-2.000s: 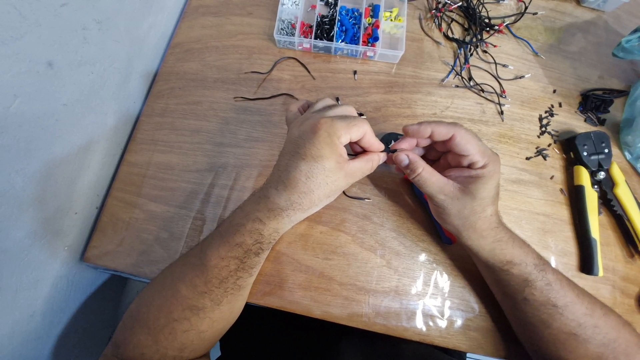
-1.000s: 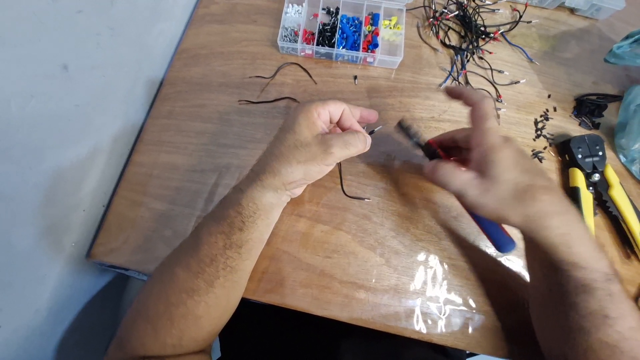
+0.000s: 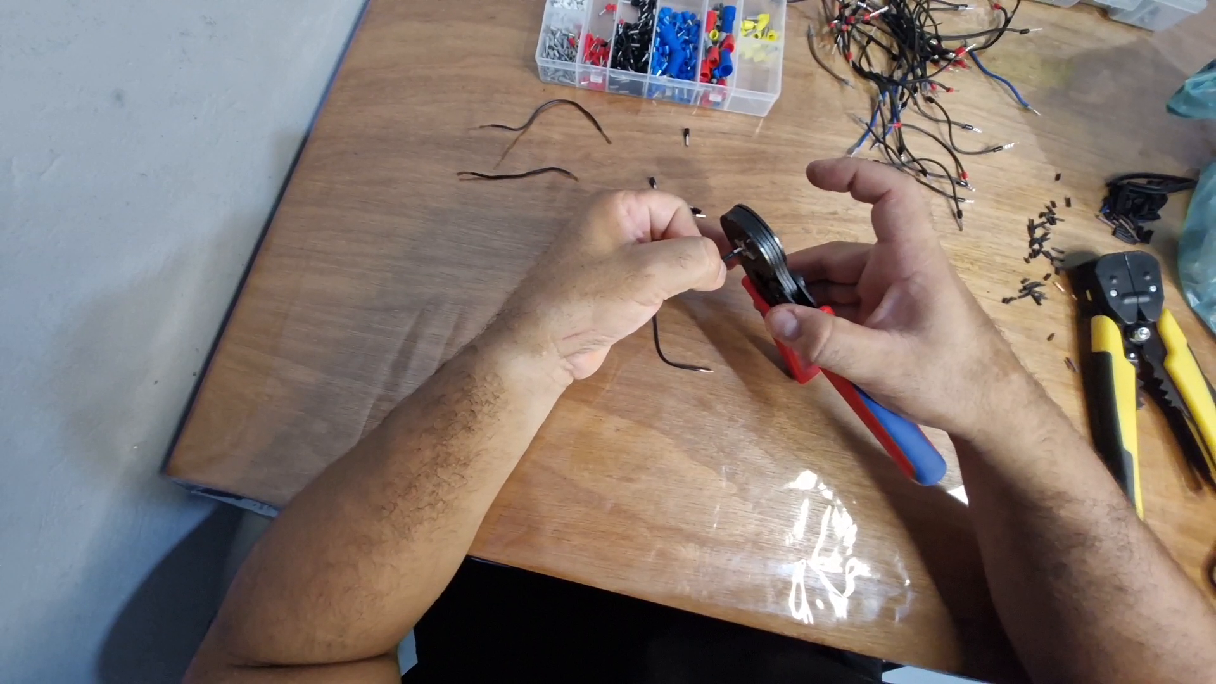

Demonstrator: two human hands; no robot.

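My left hand [image 3: 655,256] pinches a short black wire [image 3: 668,353], whose lower part hangs below the fist and ends in a bare metal tip. The wire's other end, with what looks like a black ferrule, meets the round black head of a ferrule crimper [image 3: 757,249]. My right hand [image 3: 883,304] holds this crimper by its red and blue handles, thumb on the near side and index finger raised off it. Two more black wires [image 3: 518,175] lie beyond my left hand, and a few loose black ferrules [image 3: 687,137] rest near them.
A clear divided box [image 3: 755,100] of coloured ferrules stands at the back. Right of it lies a tangled heap of wires with crimped ends [image 3: 902,57]. Small black pieces [image 3: 1042,233], a black bundle [image 3: 1135,204] and a yellow-handled wire stripper [image 3: 1129,285] are at the right.
Two seconds ago the crimper lay on the table under my hands. My right hand has since picked it up and brought its head to the wire end at my left fingertips.
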